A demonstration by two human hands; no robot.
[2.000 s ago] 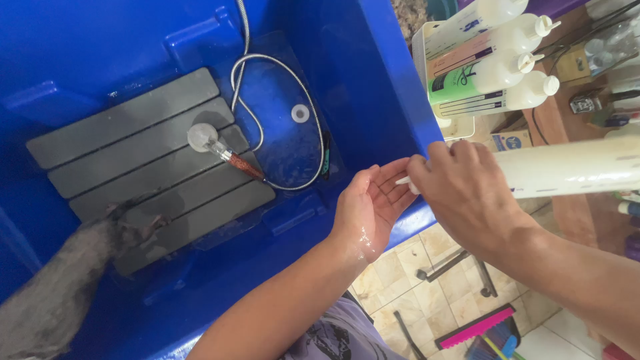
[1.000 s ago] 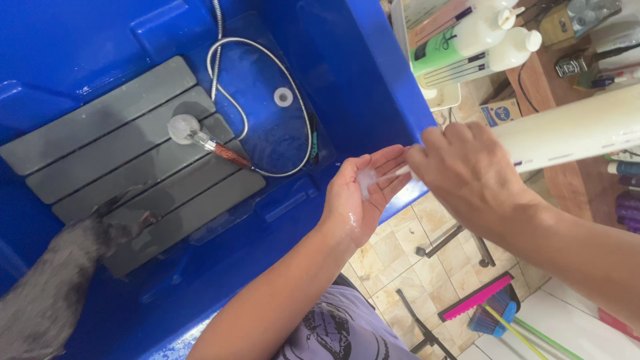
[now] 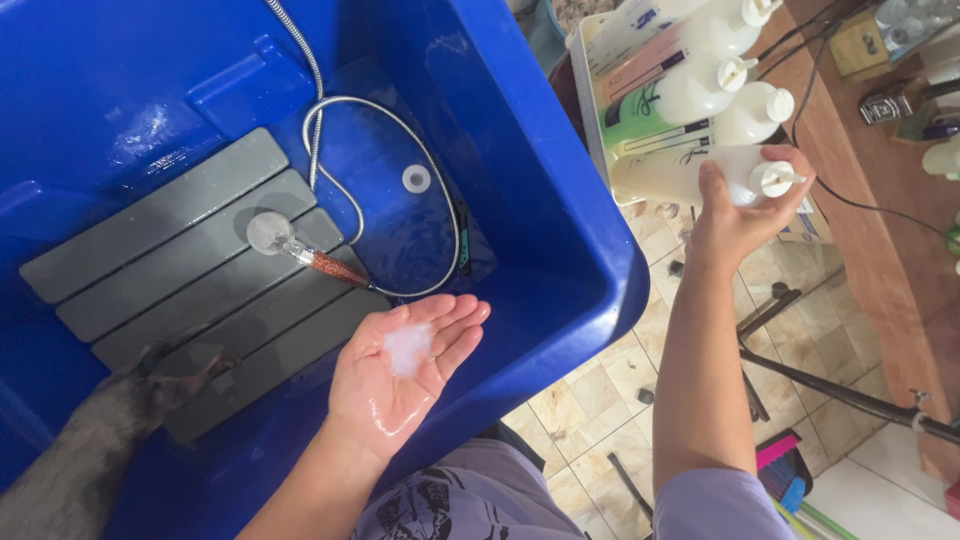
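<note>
Palm up and wet, my left hand (image 3: pixel 405 367) hangs over the near edge of the blue plastic tub (image 3: pixel 517 142), with a pool of whitish liquid (image 3: pixel 408 349) in its palm. My right hand (image 3: pixel 750 217) grips a squeeze bottle (image 3: pixel 667 176) with a white nozzle cap, at the edge of a white basket (image 3: pixel 589 112) of similar bottles. Inside the tub, a shower head (image 3: pixel 271 233) with a reddish handle rests on a grey slatted platform (image 3: pixel 172 217). A grey-furred animal (image 3: pixel 82 457), only partly in view, reaches onto the slats at lower left.
A metal shower hose (image 3: pixel 390 105) loops past a round white drain piece (image 3: pixel 416 178). At right stands a wooden shelf (image 3: pixel 862 217) with cables and small containers. Black metal bars (image 3: pixel 825 386) and a broom with blue bristles (image 3: pixel 784 469) are over the tiled floor.
My right hand has moved the bottle from my left palm up to the basket. The left hand, under the nozzle before, is now apart from it, with whitish liquid in the palm.
</note>
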